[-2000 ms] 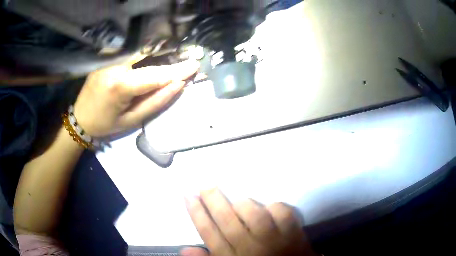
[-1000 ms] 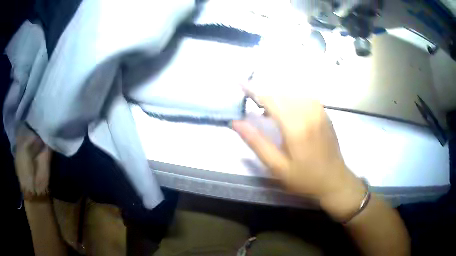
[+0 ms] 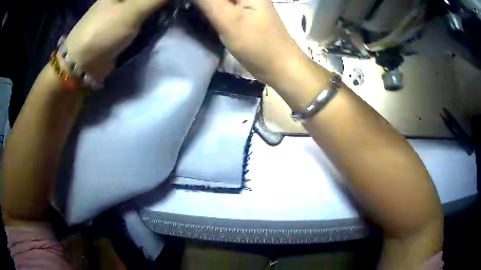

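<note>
A large light-blue panel (image 3: 140, 124) with dark cloth along its upper side hangs and folds from both hands at the upper left. A smaller light-blue piece (image 3: 219, 140) with a frayed dark edge lies flat on the white table. My left hand (image 3: 118, 18) is at the top left, its fingers hidden by dark cloth and the frame edge. My right hand (image 3: 237, 23) reaches to the top centre above the cloth, its fingertips cut off by the frame's top edge. What each hand's fingers grip is not clear.
The sewing machine head (image 3: 364, 23) is at the upper right, with a grey knob (image 3: 392, 80) below it. The beige machine bed (image 3: 422, 108) bears black snips (image 3: 457, 131) at its right edge. A ruler strip (image 3: 253, 232) runs along the white table's front edge.
My right hand has moved from the table up and left to the top. My left hand has risen from the lower left. The large panel is now spread between them in front of the machine.
</note>
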